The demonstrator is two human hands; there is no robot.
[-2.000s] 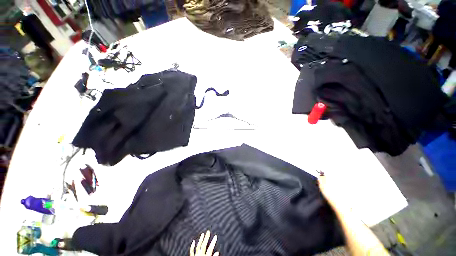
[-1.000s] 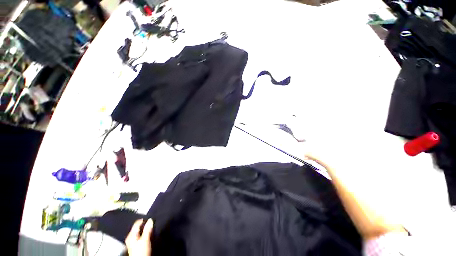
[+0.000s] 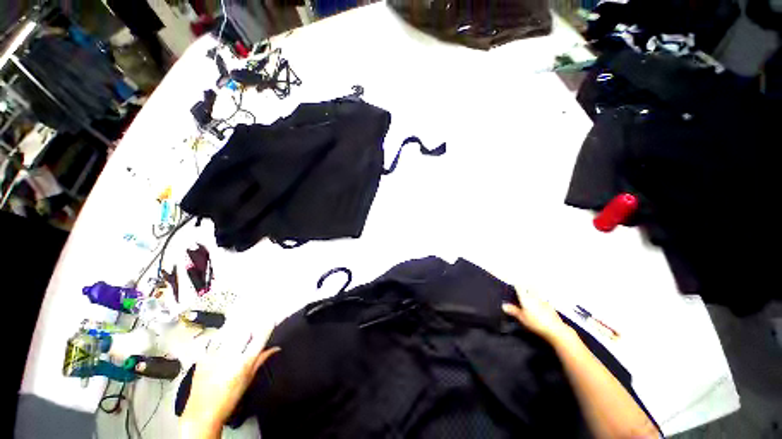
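Observation:
A black jacket [image 3: 386,369] lies at the table's front edge, its lower part cut off by the picture. A dark clothes hanger [image 3: 334,287] is at its neck, with the hook standing out at the top left; the rest is partly hidden in the cloth. My left hand [image 3: 225,377] lies at the jacket's left side, thumb against the cloth; its fingertips are hard to make out. My right hand [image 3: 533,315] is at the jacket's right shoulder, fingers on the cloth; whether it grips is unclear. Thread snips [image 3: 597,321] lie right of the jacket.
A second black garment [image 3: 296,176] with a loose strap lies beyond, on the white table [image 3: 489,197]. A black garment pile [image 3: 686,171] and a red thread cone [image 3: 616,213] are at right. Purple [image 3: 110,296] and teal cones, tools and cords lie at left. A brown heap is at the back.
The hanger has moved from the bare table to the jacket's neck. My right hand has come back onto the jacket's shoulder. My left hand remains at its left side. The view has shifted.

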